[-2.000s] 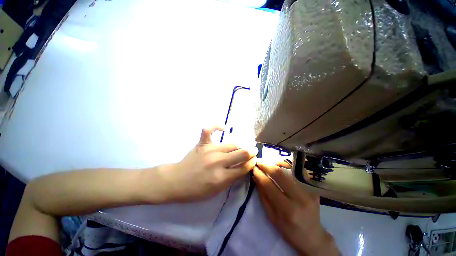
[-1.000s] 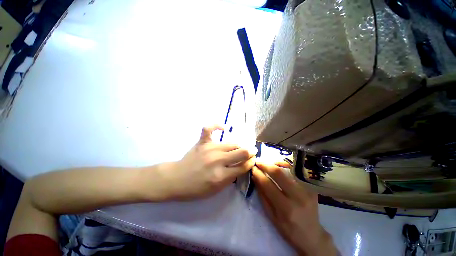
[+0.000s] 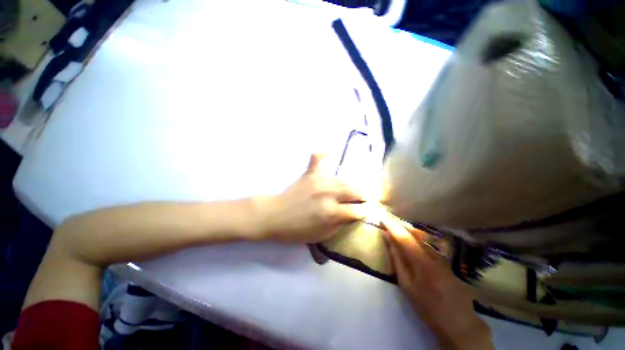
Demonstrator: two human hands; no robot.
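A dark strip (image 3: 370, 83) runs from the far part of the white table down to the machine head. White fabric beside it is barely distinguishable from the glare. My left hand (image 3: 319, 208) lies flat with its fingertips at the bright spot under the machine head. My right hand (image 3: 425, 280) has its fingertips at the same spot, close to the left ones. What the fingertips press on is hidden by glare and the fingers. A yellowish machine bed with a dark outline (image 3: 360, 249) shows between the hands. The needle and presser foot cannot be made out.
The large beige machine head (image 3: 500, 130) fills the right side. The white table (image 3: 171, 123) has a blue far edge. Black and white pieces (image 3: 62, 75) lie at the far left. Striped fabric (image 3: 140, 311) shows below the table's near edge.
The dark strip has moved further out past the machine head, away from me. The fabric tail below my hands is gone, uncovering the yellowish bed. The view has shifted; the hands remain together.
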